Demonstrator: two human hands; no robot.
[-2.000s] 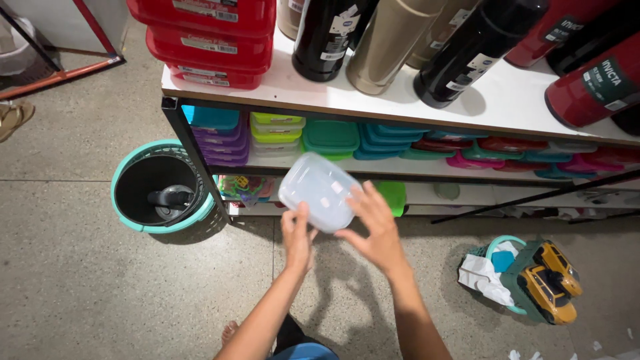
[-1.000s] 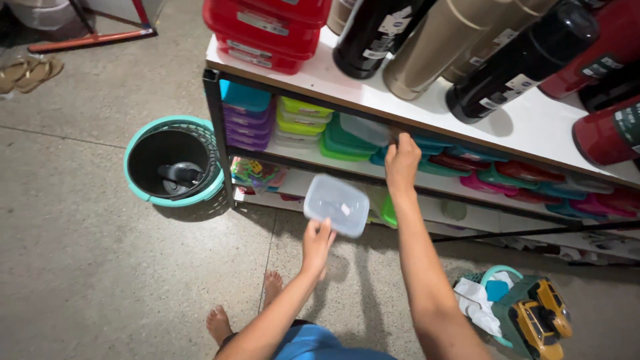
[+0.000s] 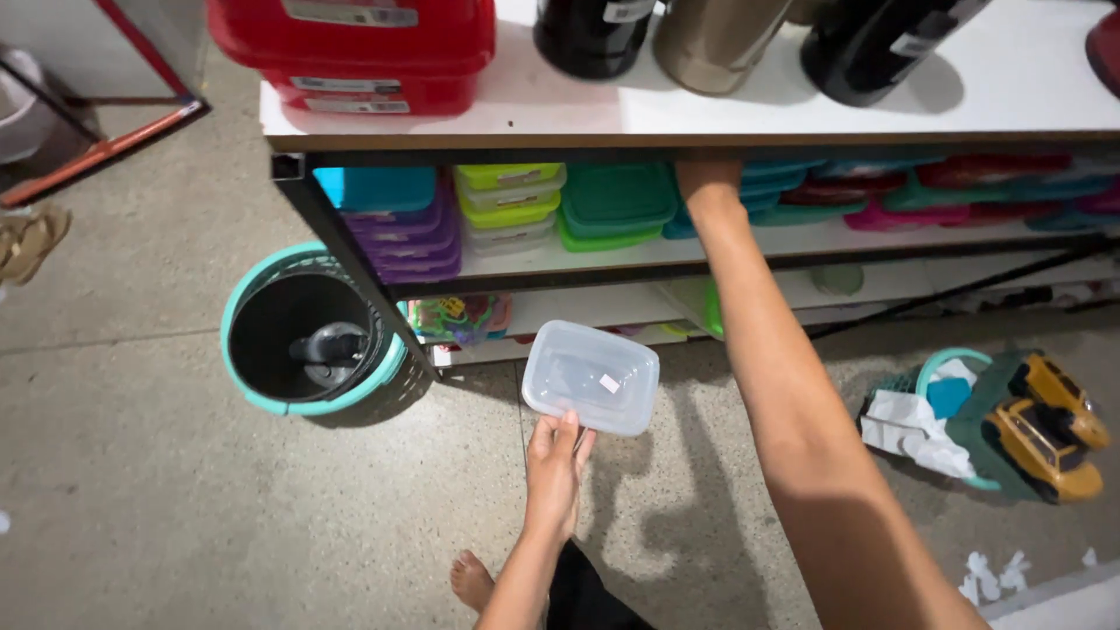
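A clear plastic food container with a small white sticker is held at its near edge by my left hand, in front of the lower shelves. My right hand reaches in under the white top shelf, between green-lidded containers and a stack with blue lids. Its fingers are hidden by the shelf edge, so what they touch does not show. To the left of it stand yellow-green-lidded containers and purple ones.
Red containers and vacuum flasks stand on the top shelf. A turquoise basket with a black bucket is on the floor at left. At right are a small turquoise basket and yellow toy vehicles.
Two seconds ago both hands were at the clear container. My right hand has since left it and moved up to the shelf, going further in under the top board. My left hand still holds the container.
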